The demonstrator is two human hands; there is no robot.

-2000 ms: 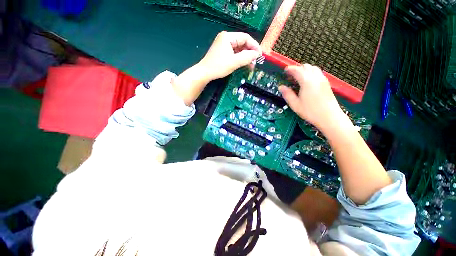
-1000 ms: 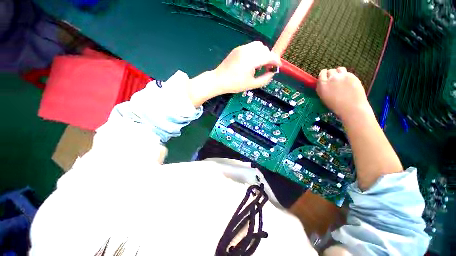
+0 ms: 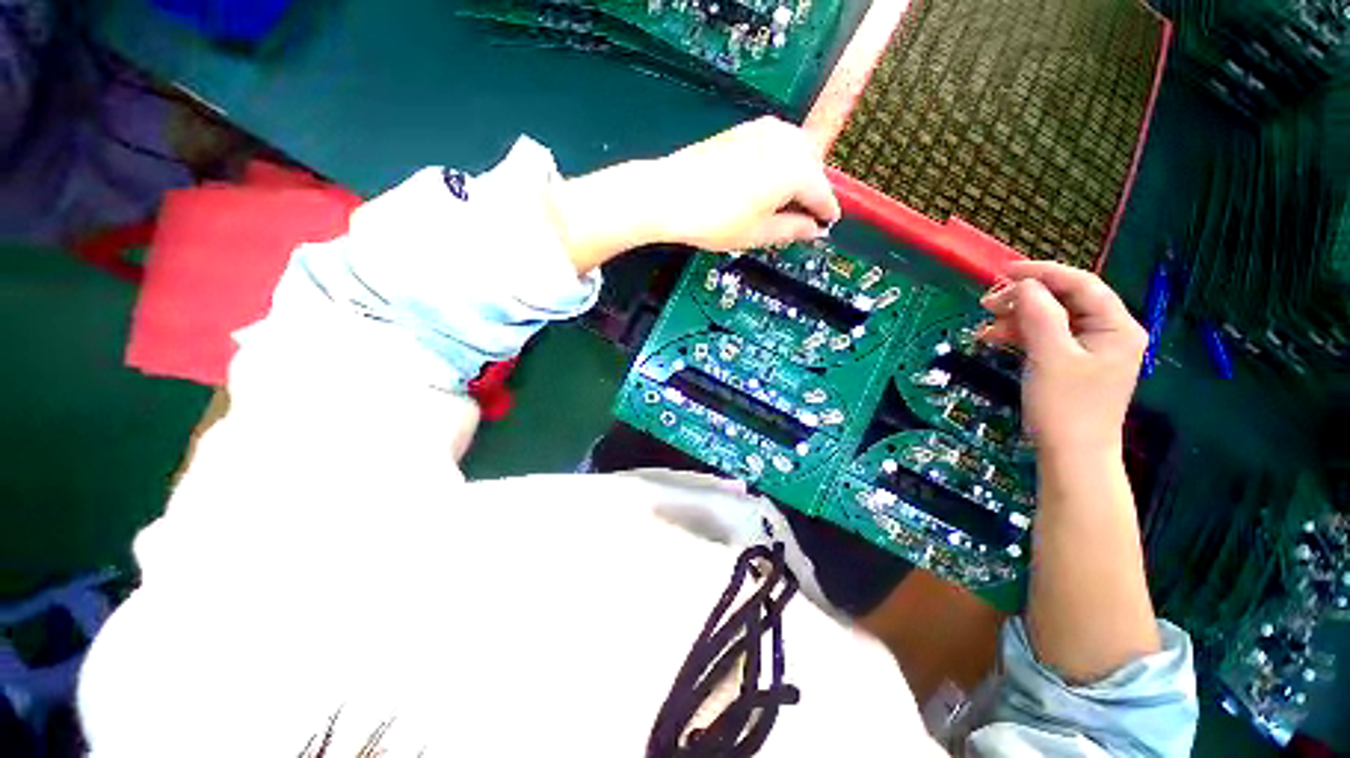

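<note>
Two green PCB panels lie side by side in front of me, the left panel (image 3: 763, 348) and the right panel (image 3: 962, 444), both with black slots and small shiny parts. My left hand (image 3: 763, 190) is over the far edge of the left panel, fingertips pinched together and pointing down; what is between them is too small to tell. My right hand (image 3: 1078, 348) is over the far right part of the right panel, fingers curled with thumb and fingertips close together; whether it holds a part is unclear.
A red-framed component tray (image 3: 1007, 126) with a brown-gold grid lies beyond the panels. Stacked green boards (image 3: 740, 37) lie at the far side, more at the right. Blue tools (image 3: 1158, 319) lie right of the tray. A red stack (image 3: 222, 274) is at the left.
My right hand has moved from the tray's near edge down and right over the right panel. My left hand stays near the left panel's far edge, its fingers now turned down.
</note>
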